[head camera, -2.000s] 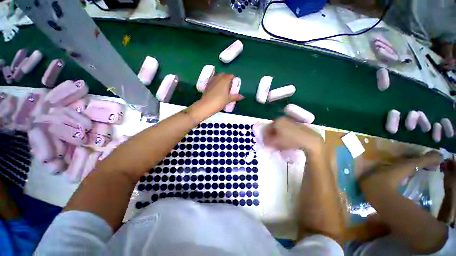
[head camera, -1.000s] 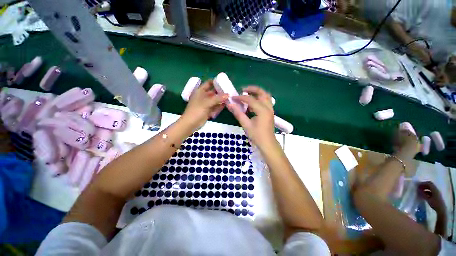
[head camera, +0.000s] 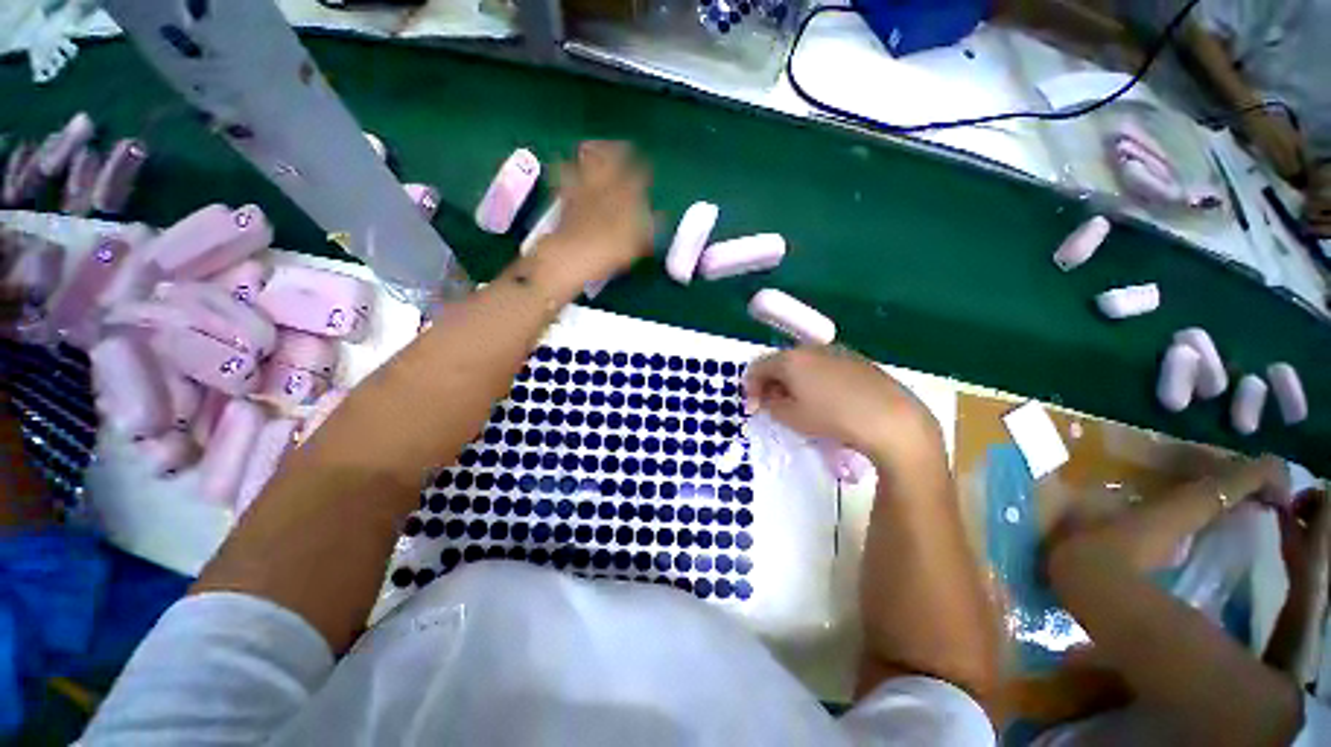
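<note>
The sticker sheet (head camera: 599, 467) with rows of dark round dots lies flat on the white bench in front of me. My left hand (head camera: 602, 204) is blurred over the green conveyor belt (head camera: 876, 204); a pale pink housing (head camera: 542, 228) shows partly beside it, and whether the hand grips anything is unclear. My right hand (head camera: 818, 394) is at the sheet's upper right corner with its fingertips bent down at the edge dots. A pink piece (head camera: 850, 464) shows partly under the right hand; whether the hand holds it is unclear.
A pile of pink housings (head camera: 205, 336) lies at left beside a grey metal post (head camera: 292, 132). Spaced housings (head camera: 743, 256) lie on the belt. At right are a neighbour's arms, a brown board (head camera: 985, 423) and a white card (head camera: 1036, 439). A black cable (head camera: 934, 123) crosses the far bench.
My hands were together over the belt with pink housings a second ago. They have parted: the left moved slightly left and up, the right down to the sheet's corner.
</note>
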